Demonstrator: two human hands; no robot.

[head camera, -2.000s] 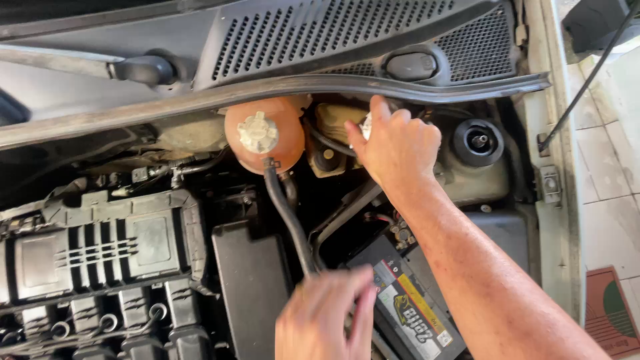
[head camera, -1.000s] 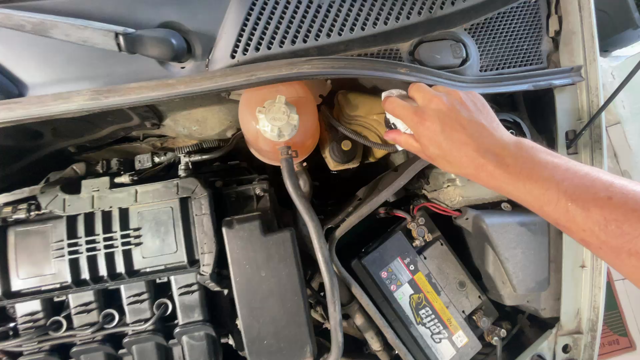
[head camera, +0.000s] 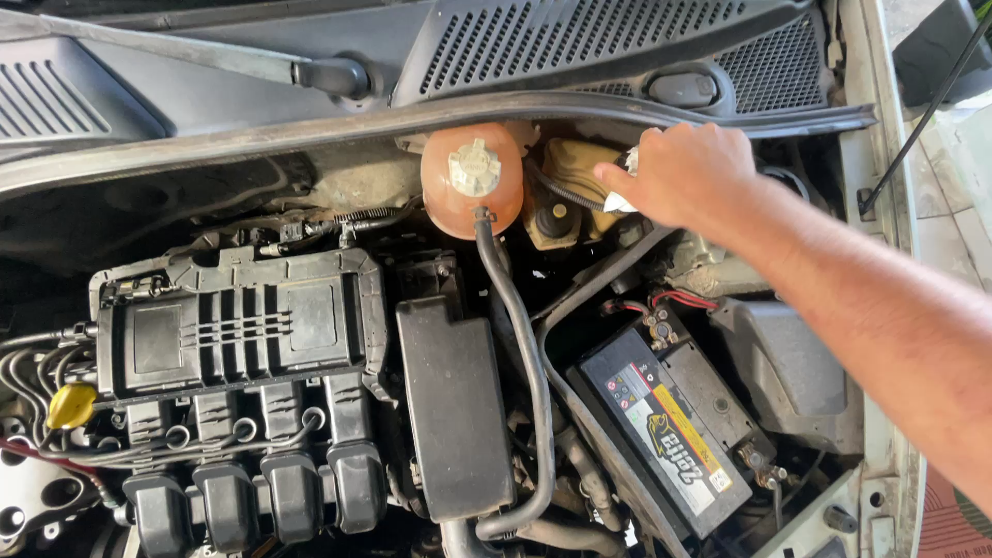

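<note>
My right hand (head camera: pixel 690 178) reaches in from the right edge, its fingers closed around a crumpled white cloth or paper (head camera: pixel 622 198), only partly visible. It is over the yellowed plastic reservoir (head camera: pixel 577 167) at the back of the engine bay. To its left sits the orange coolant expansion tank (head camera: pixel 471 190) with a whitish ribbed cap (head camera: pixel 475 167) on it. A black rubber hose (head camera: pixel 518 310) runs down from the tank. My left hand is out of view.
A black engine cover (head camera: pixel 240 325) fills the left, with a yellow oil cap (head camera: pixel 72 405) beside it. A Zetta car battery (head camera: pixel 659 426) stands at lower right, near a black box cover (head camera: pixel 453 411). The rubber cowl seal (head camera: pixel 349 116) crosses behind.
My left hand, low in the frame two seconds ago, has left the view. My right hand stays around the reservoir with the white cloth or paper.
</note>
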